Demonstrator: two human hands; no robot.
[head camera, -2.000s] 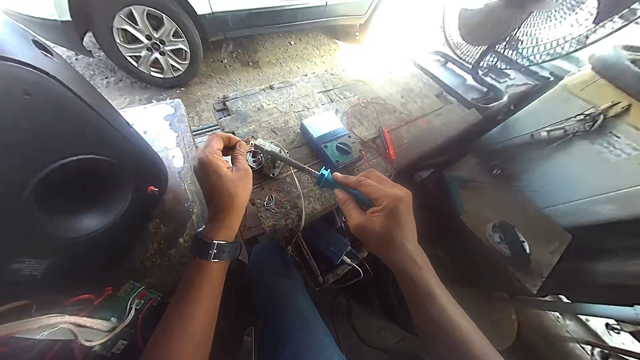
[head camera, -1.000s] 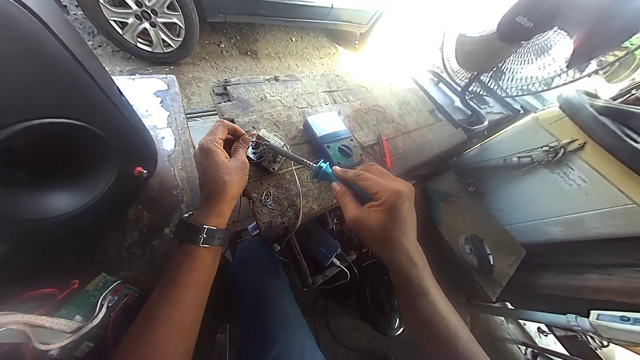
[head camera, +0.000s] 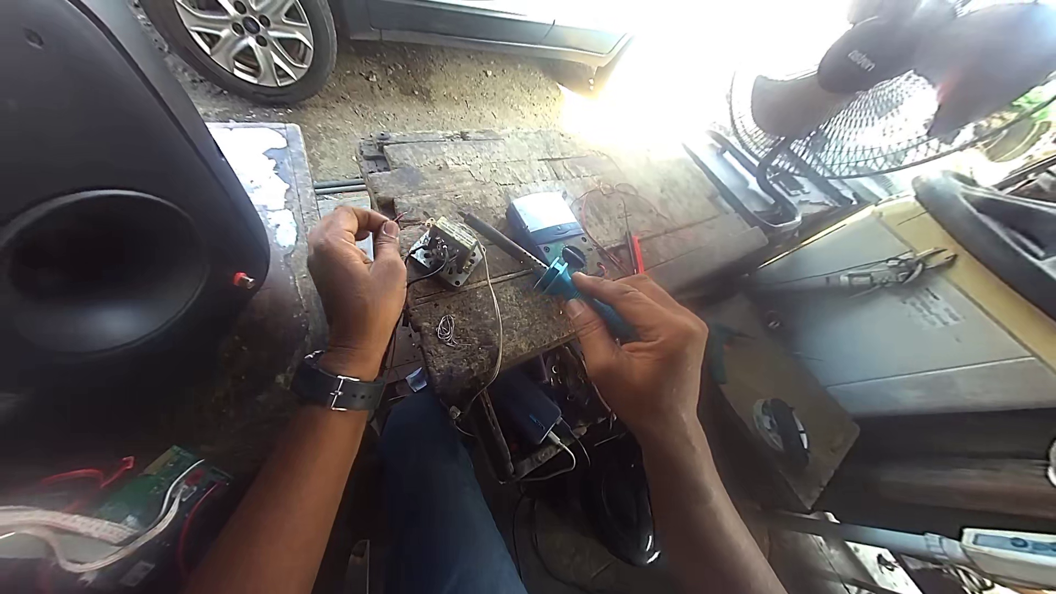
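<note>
My right hand (head camera: 639, 342) grips the blue handle of a soldering iron (head camera: 511, 245), whose dark barrel points up and left over the wooden bench. Between the fingertips of my left hand (head camera: 359, 276) is the end of a thin dark wire (head camera: 401, 219). Just right of that hand, a small metal-framed electrical part (head camera: 448, 252) with wires on it sits on the bench. The iron's tip is apart from this part. A coil of thin solder-like wire (head camera: 446, 331) lies nearer to me. Behind the iron stands a multimeter (head camera: 549, 227) beside a red probe (head camera: 636, 253).
A large black speaker cabinet (head camera: 99, 247) stands at left, above a green circuit board (head camera: 157, 495) with wires. The worn bench (head camera: 528, 165) has a rough edge. A fan (head camera: 833, 115) and a pale appliance panel (head camera: 924, 330) are at right. A phone-like device (head camera: 528, 408) with a white cable lies below the bench.
The soldering iron has drawn back to the right, away from the metal-framed part, where its tip was before. My left hand now shows a wire end at its fingertips, apart from the metal frame.
</note>
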